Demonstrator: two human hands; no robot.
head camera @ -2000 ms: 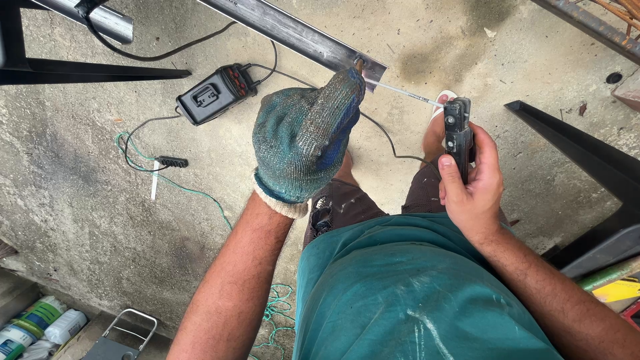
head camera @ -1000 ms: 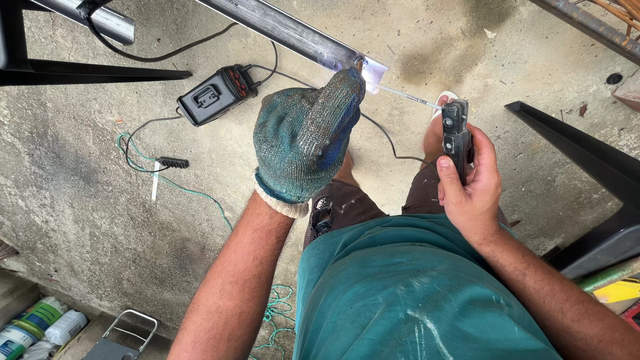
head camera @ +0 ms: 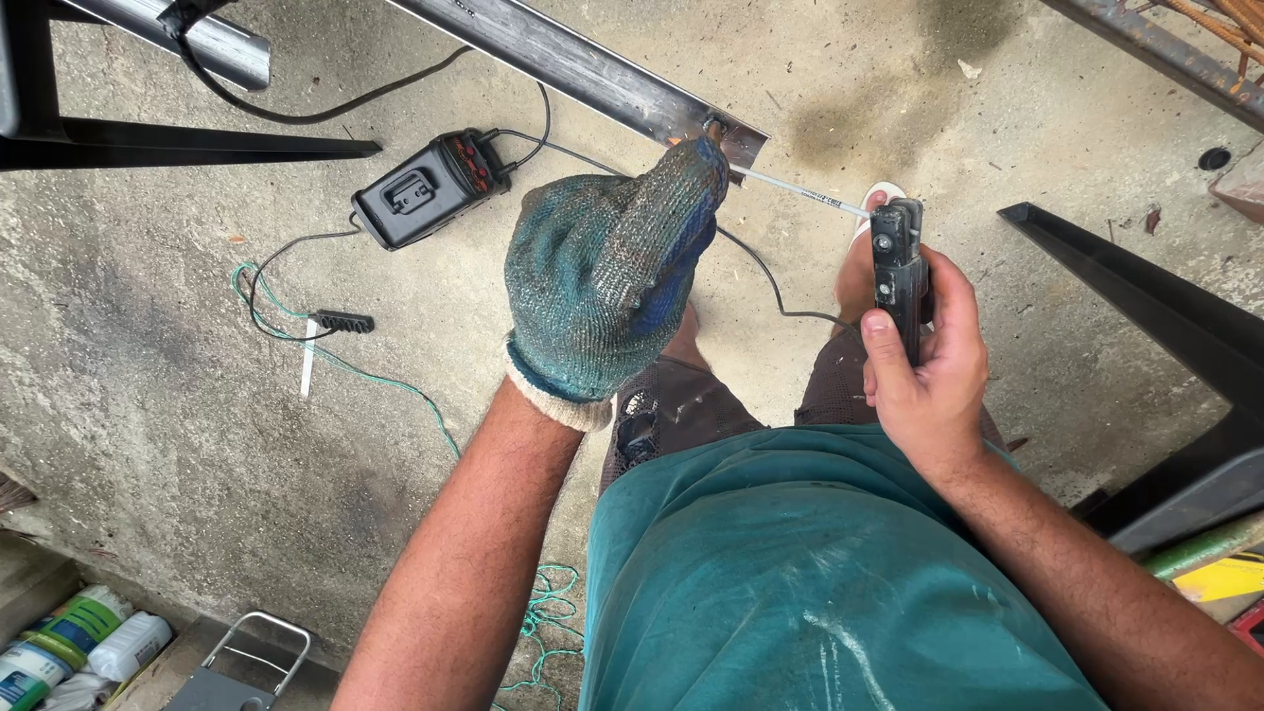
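A gray work glove covers my left hand (head camera: 617,272), which is closed at the end of a steel angle profile (head camera: 592,79). A small rusty metal piece (head camera: 714,130) sticks out past the glove's fingertip against the profile; the glove hides the rest. My bare right hand (head camera: 928,355) grips a black electrode holder (head camera: 897,272). From its jaws a thin welding electrode (head camera: 805,191) runs left to the profile's end, where its tip is partly hidden by the glove. A small orange glow shows on the metal beside the glove.
On the concrete floor (head camera: 197,415) lies a compact black device (head camera: 430,190) with cables. Black metal legs (head camera: 1116,286) stand at right and upper left. My sandaled foot (head camera: 879,212) is below the electrode. Teal cord (head camera: 548,612), containers (head camera: 128,647) and a folding metal frame (head camera: 262,632) lie lower left.
A bright bluish-white light at the profile's end, seen one second ago, has gone out. Both hands have stayed nearly in place.
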